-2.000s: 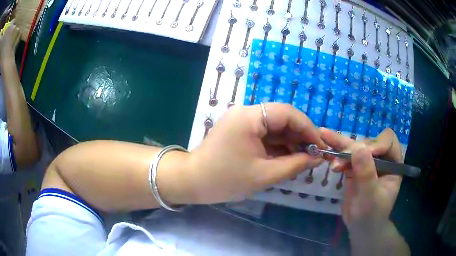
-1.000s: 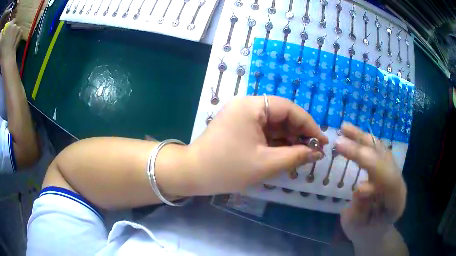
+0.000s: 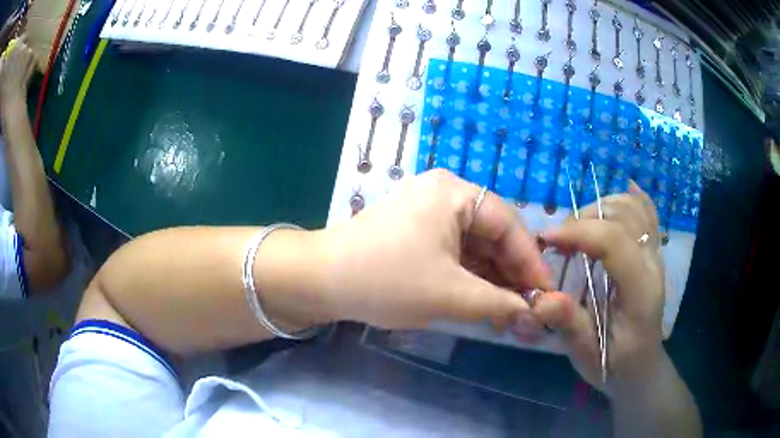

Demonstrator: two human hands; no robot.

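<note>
My left hand (image 3: pixel 428 257) pinches a small metal piece (image 3: pixel 534 297) between thumb and fingers. My right hand (image 3: pixel 620 274) touches the same piece with a fingertip and holds silver tweezers (image 3: pixel 595 282) against the palm. The tweezers' two legs are apart and point up and away from the piece. Both hands are over the lower part of a white board (image 3: pixel 346 184) with rows of bar-shaped metal pieces (image 3: pixel 370 137). A blue patterned film (image 3: pixel 487 111) lies across the middle rows. Much of the held piece is hidden by fingers.
A second white board (image 3: pixel 342 53) with similar pieces lies at upper left on the dark green table (image 3: pixel 257 128). A yellow strip (image 3: pixel 79 111) runs along the left. Another person's arm (image 3: pixel 30 162) is at the left edge. Dark, stacked thin edges (image 3: pixel 727 68) show at upper right.
The tweezers have turned from pointing at the piece to standing upright in my right hand. My right fingers have come back to the piece. My left fingertips have moved slightly down with it.
</note>
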